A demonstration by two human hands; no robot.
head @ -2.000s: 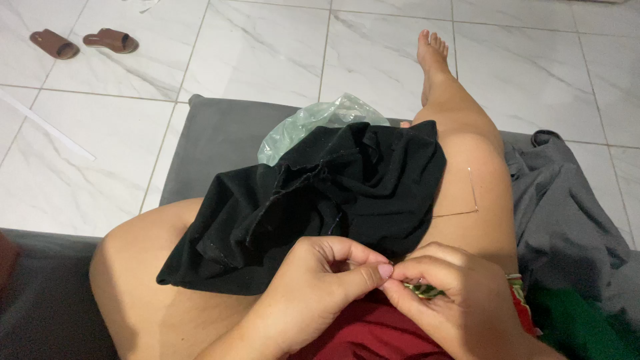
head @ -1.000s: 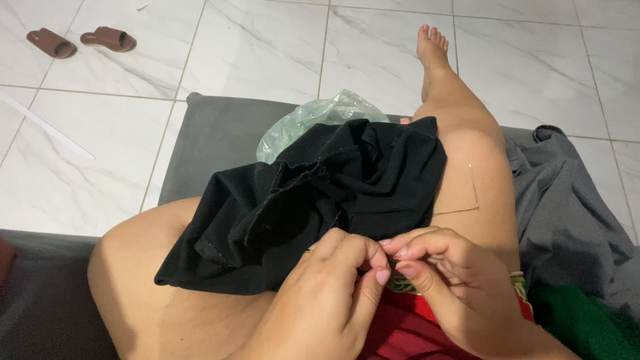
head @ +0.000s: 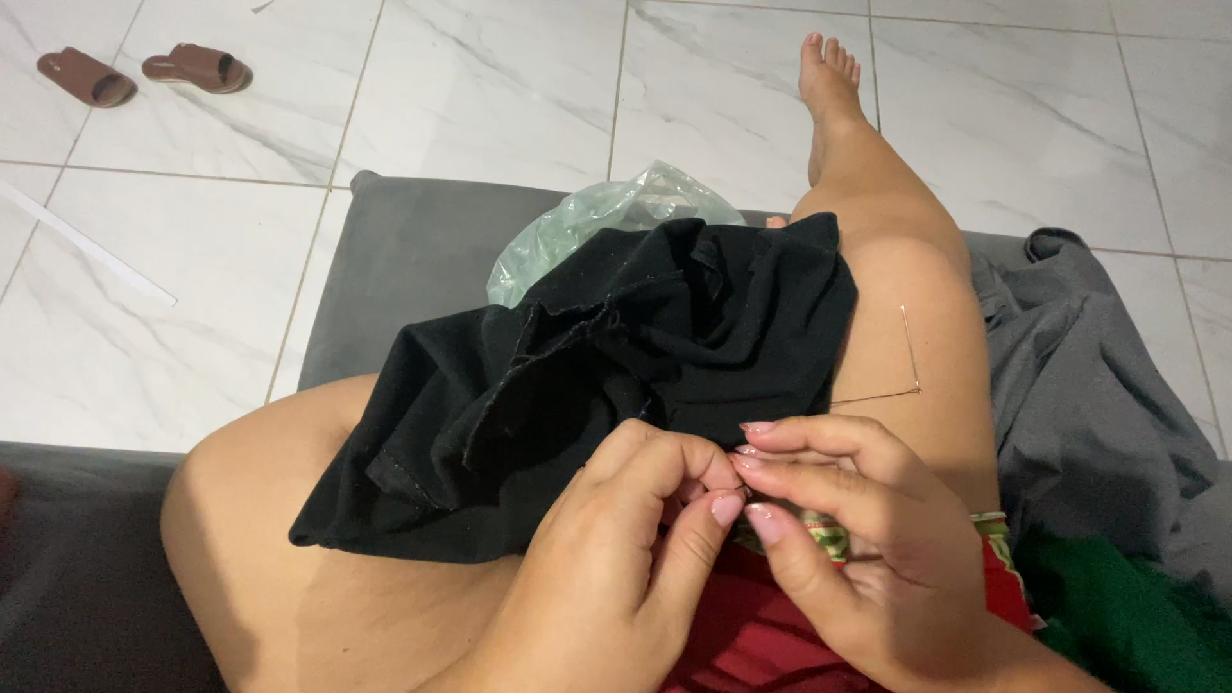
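Note:
A black fabric garment [head: 597, 385] with rough seams lies bunched across my lap. On my right thigh rests a sewing needle [head: 911, 348], with dark thread [head: 871, 397] running from its lower end to the garment. My left hand [head: 626, 549] pinches something tiny and dark, perhaps the thread's end, between thumb and forefinger at the garment's near edge. Close beside it, my right hand [head: 857, 529] has its thumb and fingers apart, the fingertips at the left hand's pinch. Whether they touch the thread cannot be made out.
A translucent green plastic bag [head: 549, 236] lies behind the garment on the grey cushion [head: 414, 241]. Grey cloth [head: 1078, 385] and green cloth [head: 1126, 616] are at the right. Brown sandals [head: 197, 67] and a white strip [head: 91, 245] lie on the tiled floor.
My right hand's thumb and fingers have spread from the closer pinch seen earlier. My left hand's fingers have shifted but stay near the same spot. The needle stays on the thigh.

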